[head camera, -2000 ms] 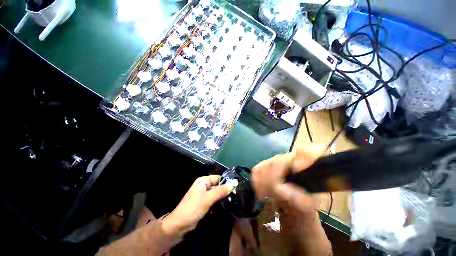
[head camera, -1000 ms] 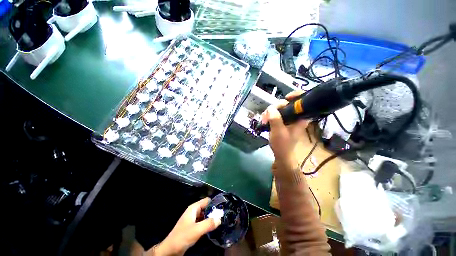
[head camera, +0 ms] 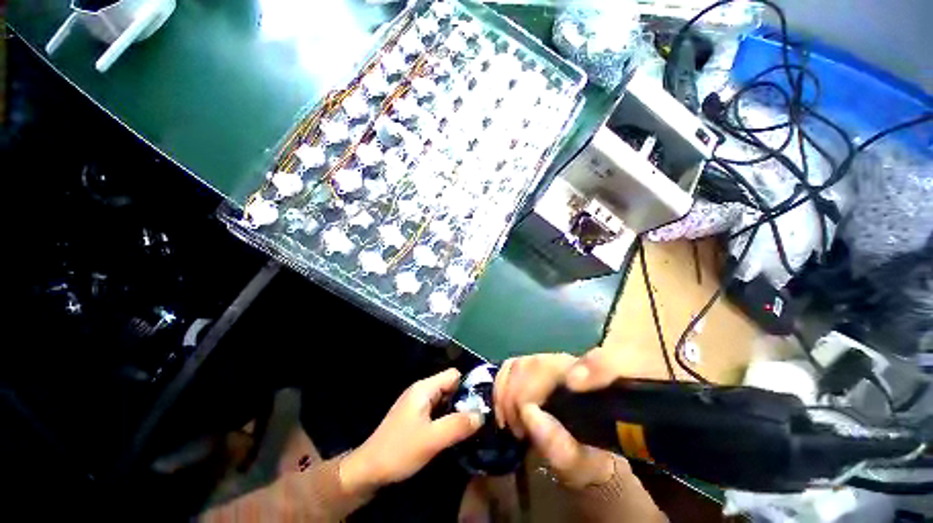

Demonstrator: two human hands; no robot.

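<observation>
My left hand (head camera: 414,429) holds a glossy black camera housing (head camera: 493,449) over the lap, just below the bench edge. Its thumb rests on a small silver-white motor (head camera: 474,396) in the housing. My right hand (head camera: 547,409) grips the electric screwdriver (head camera: 696,431), a thick black baton with an orange band. The screwdriver lies nearly level, its cord end to the right. Its front end is at the housing; the tip is hidden by my fingers.
A blister tray (head camera: 343,284) of silver motors lies on the green bench (head camera: 174,128). Right of it stand the screw feeder (head camera: 655,174), cardboard (head camera: 665,306), black cords (head camera: 762,220) and a blue tray (head camera: 849,87). A dark parts bin (head camera: 113,276) is lower left. A white base (head camera: 138,26) is upper left.
My right hand and the screwdriver have moved from the screw feeder down to the housing in my left hand. The view has shifted, so fewer white bases show.
</observation>
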